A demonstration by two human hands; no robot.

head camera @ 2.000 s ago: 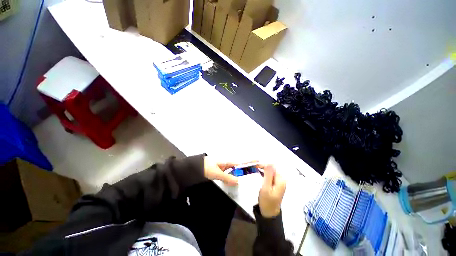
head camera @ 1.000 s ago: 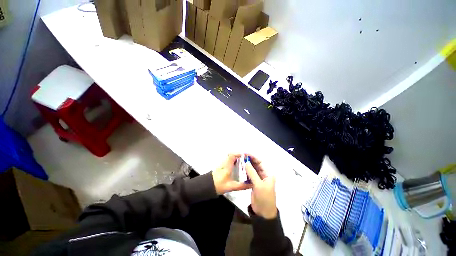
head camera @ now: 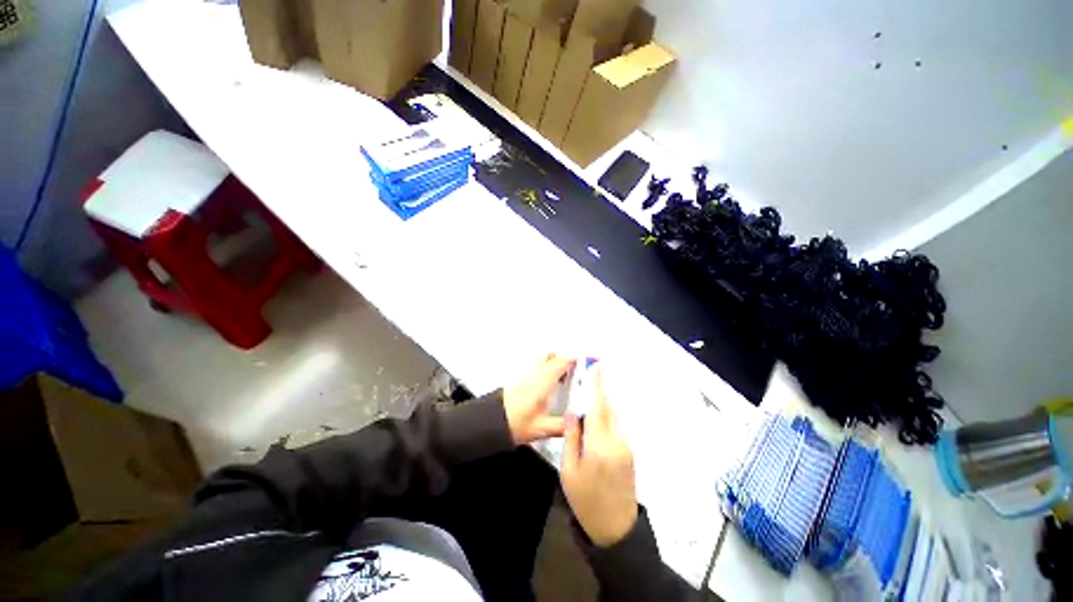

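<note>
A small blue-and-white retail box is held upright between my two hands above the bench's near edge. My left hand grips its left side. My right hand covers its right side and lower part, so most of the box is hidden. No cable shows at the box. A stack of retail boxes lies mid-bench, and a large black cable pile lies against the wall.
Striped flat cartons stand at the bench's right end, near a grey cup. Brown cartons stand along the back by a black mat. A red-legged stool, blue crate and open carton are at left.
Two seconds ago the box lay flatter in my hands with a dark part showing; it is now upright. Since one second ago my right hand has closed over more of the box.
</note>
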